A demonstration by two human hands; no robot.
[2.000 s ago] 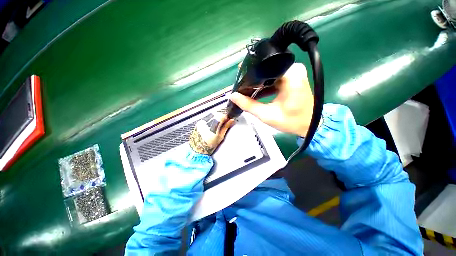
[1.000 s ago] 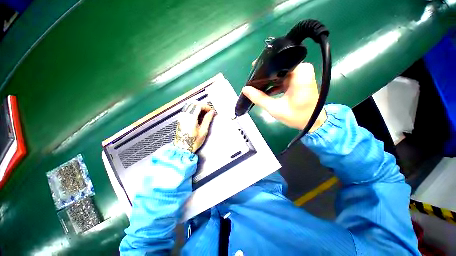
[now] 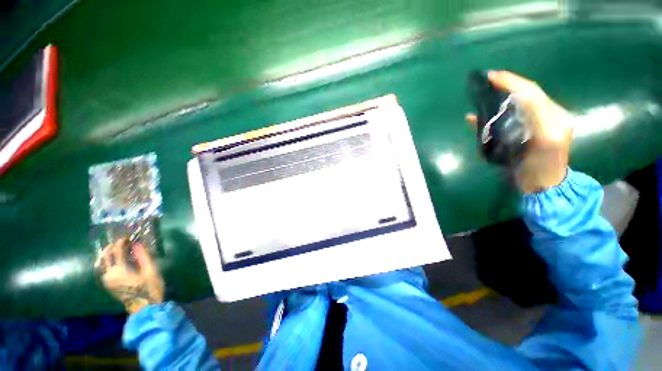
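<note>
The laptop [image 3: 305, 196] lies underside up on a white sheet [image 3: 327, 275], vent slots along its far edge. My left hand [image 3: 131, 272] is at the left, its fingertips at the near tray of screws [image 3: 138, 232]; whether it holds a screw cannot be seen. Beyond that tray is the crinkled clear screw bag [image 3: 123, 187] with blue marks. My right hand [image 3: 537, 127] is at the right, away from the laptop, wrapped around the black electric screwdriver [image 3: 501, 130]. The image is blurred and the bit is not discernible.
The green bench [image 3: 276, 51] spans the view. A red-edged tray [image 3: 49, 101] with a dark slab and white sheet is at the far left. An orange edge [image 3: 290, 124] shows beyond the laptop. A grey floor with a yellow line [image 3: 464, 297] lies below the bench.
My left hand has left the laptop and moved left to the screws. My right hand has carried the screwdriver away to the right. The laptop's underside is now uncovered.
</note>
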